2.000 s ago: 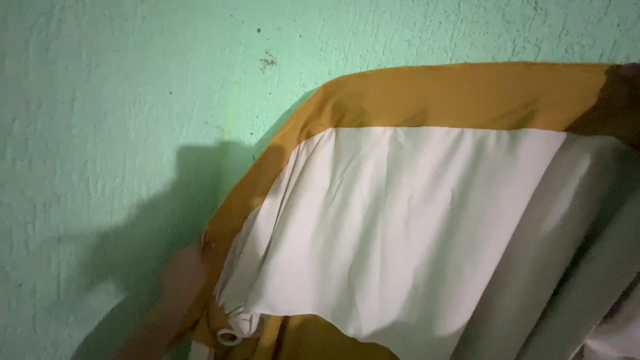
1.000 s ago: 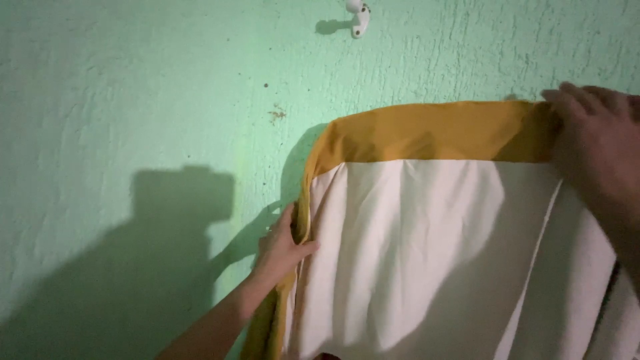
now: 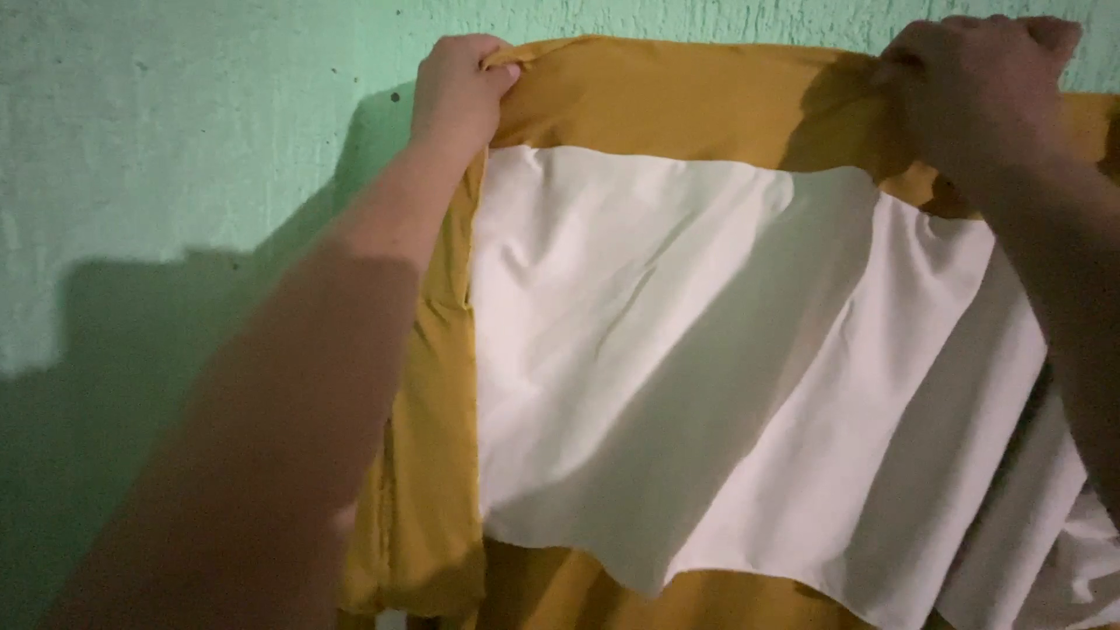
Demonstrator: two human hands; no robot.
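Note:
A mustard-yellow cloth [image 3: 682, 96] with a large white panel [image 3: 612, 289] hangs in folds in front of the wall. At its upper left corner my left hand [image 3: 464, 92] pinches the yellow edge between thumb and fingers. My right hand [image 3: 976, 87], in shadow, grips the same top edge farther right; its fingertips are partly hidden. Between the two hands the yellow border is stretched roughly level. Along the left side a yellow strip hangs down, and more yellow fabric shows below the white panel.
A rough-textured green wall [image 3: 219, 105] stands behind the cloth, with small dark marks on it. Shadows of an arm and other shapes fall on the wall at the left.
My left hand has moved from the cloth's left side up to its top left corner. My right hand still holds the top edge.

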